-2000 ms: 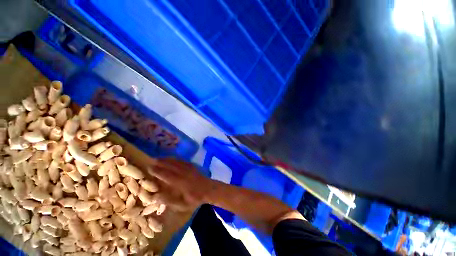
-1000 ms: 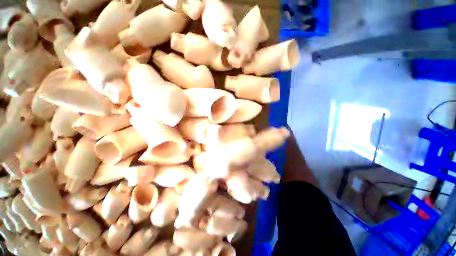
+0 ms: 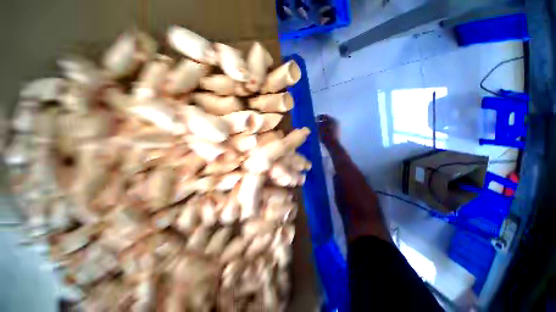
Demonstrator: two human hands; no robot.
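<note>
A heap of hollow beige parts [image 3: 213,128], tapered with open ends, fills much of the left and middle. It lies on brown cardboard [image 3: 244,21] beside a long blue crate rim [image 3: 314,164]. The near-left part of the heap is blurred. My right hand [image 3: 327,126] is small and dark, just right of the rim, over the floor, with my forearm and black sleeve below it. Its fingers are too unclear to tell what they do. My left hand is not in view.
A blue crate with dark parts [image 3: 314,13] is at the top. On the pale floor [image 3: 359,79] stand an open cardboard box [image 3: 436,177] with a cable, a blue stool [image 3: 503,122] and blue crates [image 3: 478,234]. A dark frame runs along the right.
My right hand was at the heap's edge two seconds ago and now shows outside the rim. The view has swung, and the heap looks smaller than one second ago.
</note>
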